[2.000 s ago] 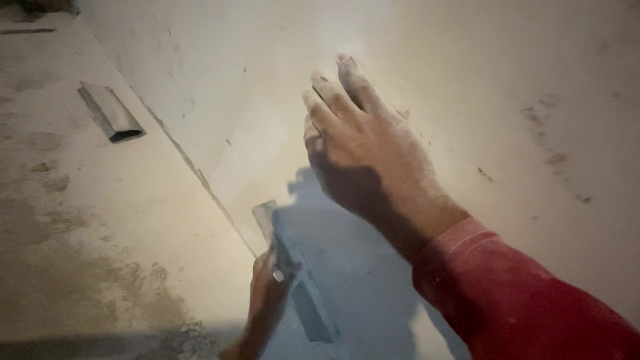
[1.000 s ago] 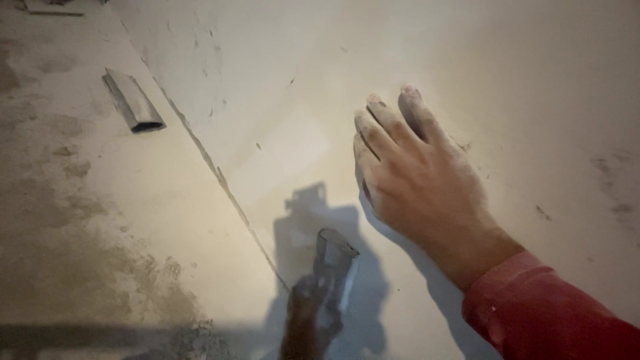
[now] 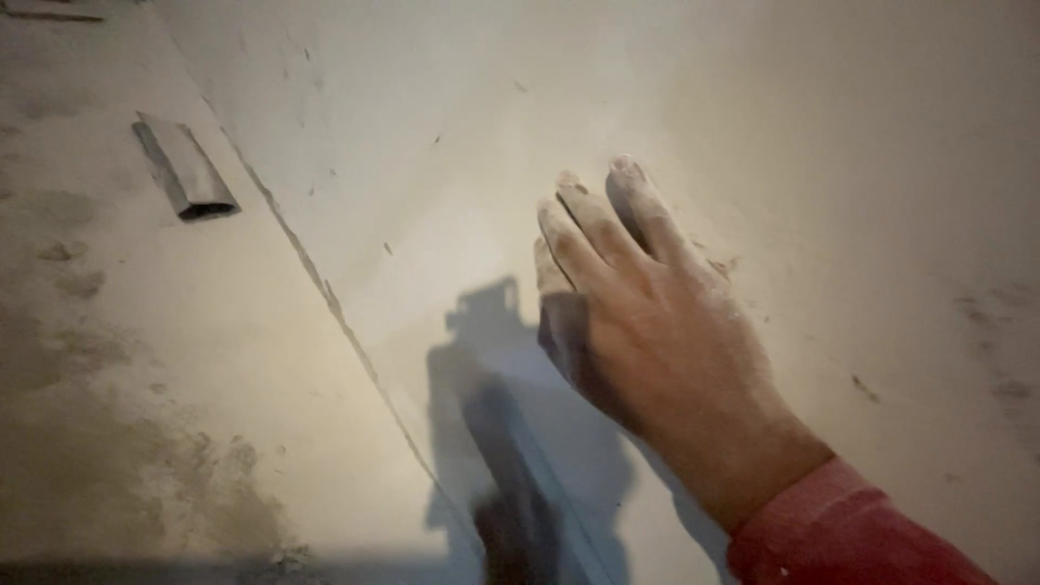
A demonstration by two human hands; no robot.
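My right hand (image 3: pixel 650 309), dusty with pale powder and in a red sleeve, lies palm down on a smooth, pale plastered surface (image 3: pixel 796 179), fingers slightly apart. It holds nothing. Low in the middle of the view, my left hand (image 3: pixel 520 532) is dark and blurred in shadow. Its fingers appear closed around a long, flat hand tool (image 3: pixel 491 418), which slants up and to the left of that hand. The tool's exact kind and its contact with the surface cannot be made out.
A short, hollow rectangular profile piece (image 3: pixel 191 166) lies at the upper left, beyond a dark seam (image 3: pixel 325 292) running diagonally. Rough, stained patches (image 3: pixel 73 455) mark the left side. A thin strip (image 3: pixel 57 15) shows in the top left corner. A shadow falls between my hands.
My left hand has shifted lower with the tool, whose tilt has changed from frame to frame. My right hand stays flat on the surface, slightly farther from the profile piece than two seconds ago.
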